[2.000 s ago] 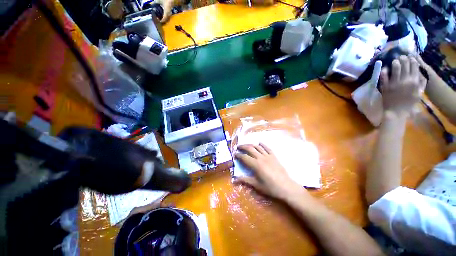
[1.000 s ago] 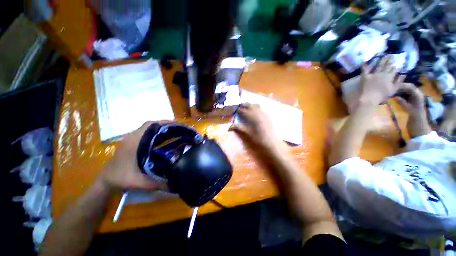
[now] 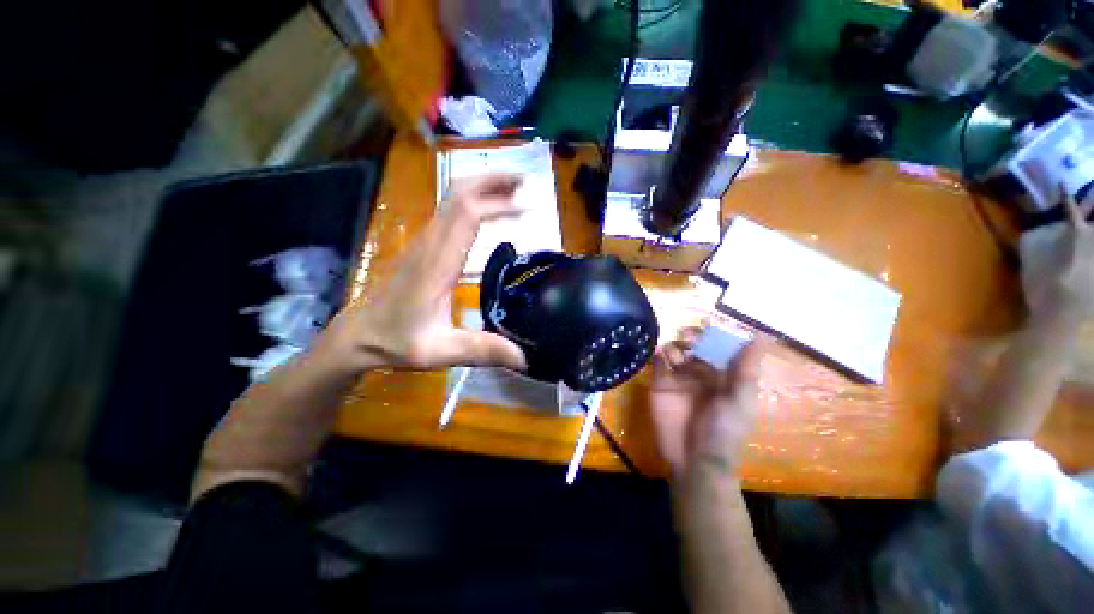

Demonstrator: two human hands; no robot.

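Observation:
A black camera head (image 3: pixel 588 318) sits on its white body (image 3: pixel 516 389) near the bench's front edge, its lens face turned to the lower right. Its housing is open on the left, with thin yellow wires showing. White antennas stick out toward me. My left hand (image 3: pixel 438 294) is spread beside the open side, thumb near the head; it holds nothing visible. My right hand (image 3: pixel 704 402) is right of the head, palm up, with a small white square piece (image 3: pixel 720 345) at its fingers. The black screwdriver (image 3: pixel 708 132) hangs over the screw feeder (image 3: pixel 660 216).
A white pad (image 3: pixel 810 294) lies right of the feeder, paper sheets (image 3: pixel 498 192) left of it. A black bin (image 3: pixel 192 318) with white bodies stands at the left. The green strip (image 3: pixel 792 108) runs behind. A co-worker's arm (image 3: pixel 1020 360) is at the right.
My left hand has let go of the camera and spread open. My right hand has come from the white pad toward the camera with the small white piece. The head's lens face now shows.

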